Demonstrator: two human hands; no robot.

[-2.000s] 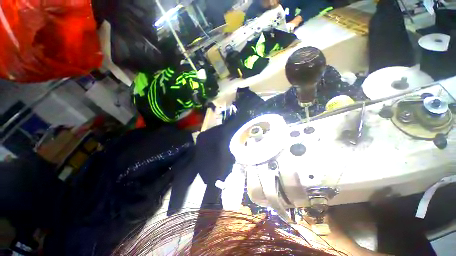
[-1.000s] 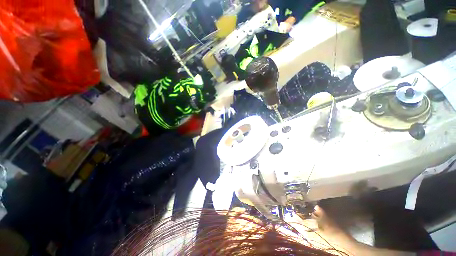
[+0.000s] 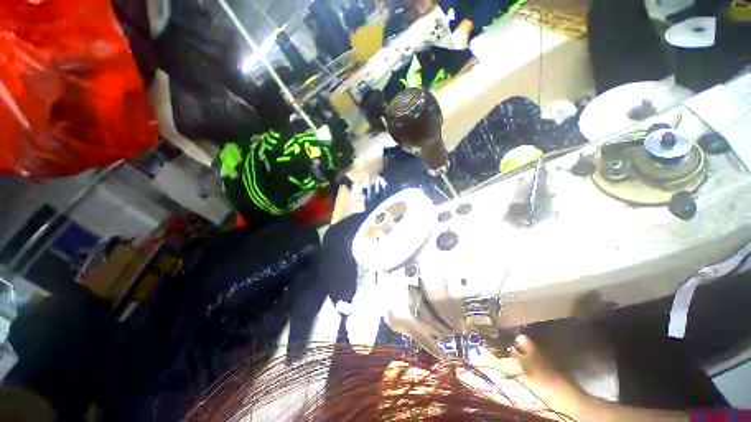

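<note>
A white industrial sewing machine (image 3: 568, 247) fills the right side. My right hand (image 3: 548, 379) lies under its arm, fingertips beside the presser foot and needle area (image 3: 461, 344). Whether the fingers hold cloth cannot be told. Strands of hair cover the bottom middle; a bright skin-toned patch shows behind them, but I cannot tell whether it is my left hand. Dark cloth (image 3: 309, 309) lies left of the machine head, and dark cloth (image 3: 659, 363) also lies under the arm. The needle point and any seam are hidden.
A white disc (image 3: 362, 247) sits on the machine's left end, with a dark bulb-shaped knob (image 3: 414, 119) behind. A red plastic bag (image 3: 70, 91) hangs upper left. A green-striped black bundle (image 3: 276, 173) lies beyond the dark cloth heap (image 3: 206, 305). Part of another person's hand (image 3: 463, 31) shows far back.
The view has shifted, so the machine appears farther left. My right hand's fingertips, mostly hidden two seconds ago, now show beside the needle area.
</note>
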